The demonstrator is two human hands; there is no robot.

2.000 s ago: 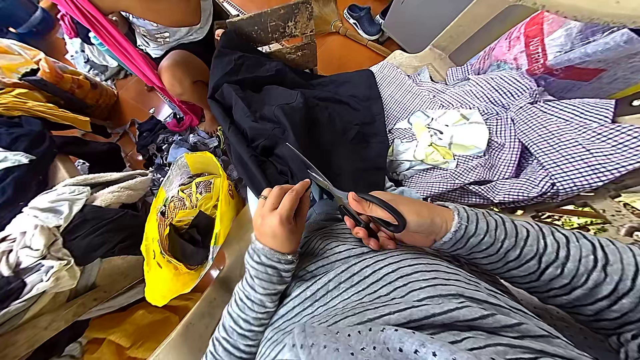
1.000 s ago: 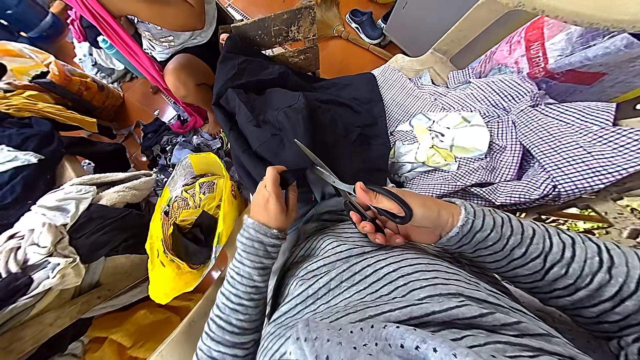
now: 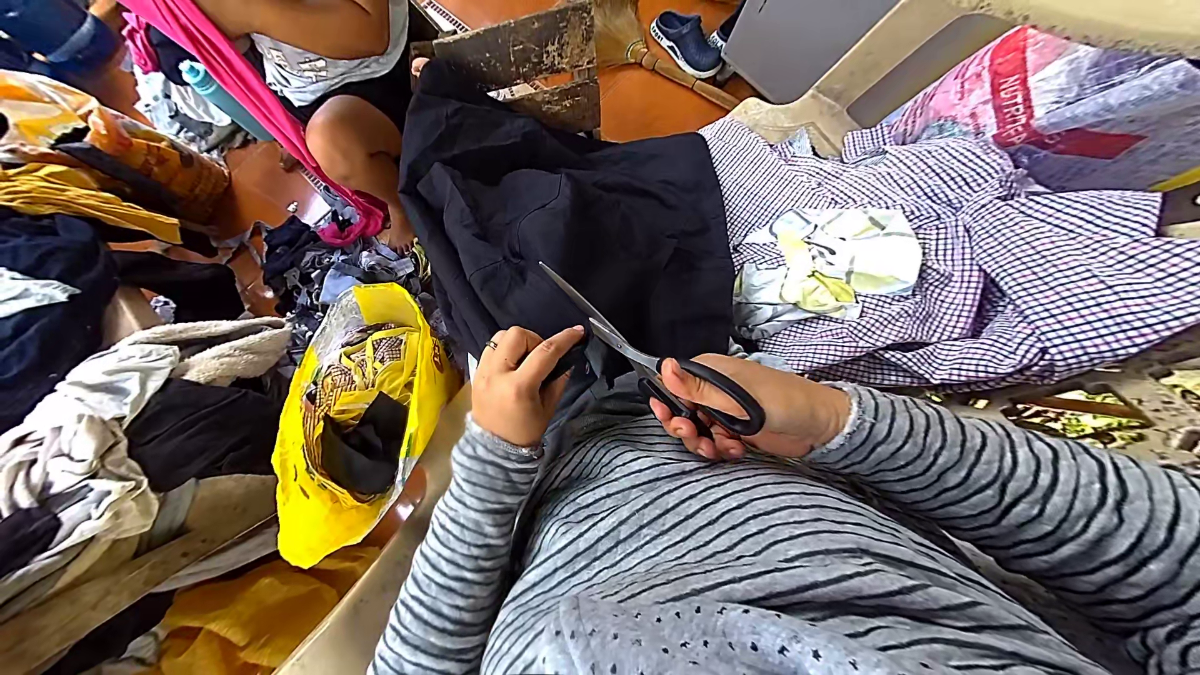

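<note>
My right hand (image 3: 727, 408) grips a pair of black-handled scissors (image 3: 614, 337), their blades pointing up and left. At the blades, my left hand (image 3: 520, 384) pinches a fold of dark cloth between thumb and fingers. A black garment (image 3: 581, 225) spreads out just beyond both hands; whether the pinched cloth belongs to it I cannot tell. Beside it on the right lies a checked shirt (image 3: 994, 253), with a white and yellow patterned cloth (image 3: 844, 258) on top. The scissors' lower blade is partly hidden, and the blades look slightly parted.
A yellow plastic bag (image 3: 323, 506) of cloth scraps stands left of my left hand. Piled clothes (image 3: 84, 412) fill the far left. Another person (image 3: 352, 141) sits ahead with pink cloth (image 3: 216, 66). Beyond the black garment are a worn wooden board (image 3: 525, 47), a broom (image 3: 675, 75) and blue clogs (image 3: 684, 42).
My left hand has gone from close beside the blades, to a little lower left, and back up to them with dark cloth. The scissors remain in my right hand.
</note>
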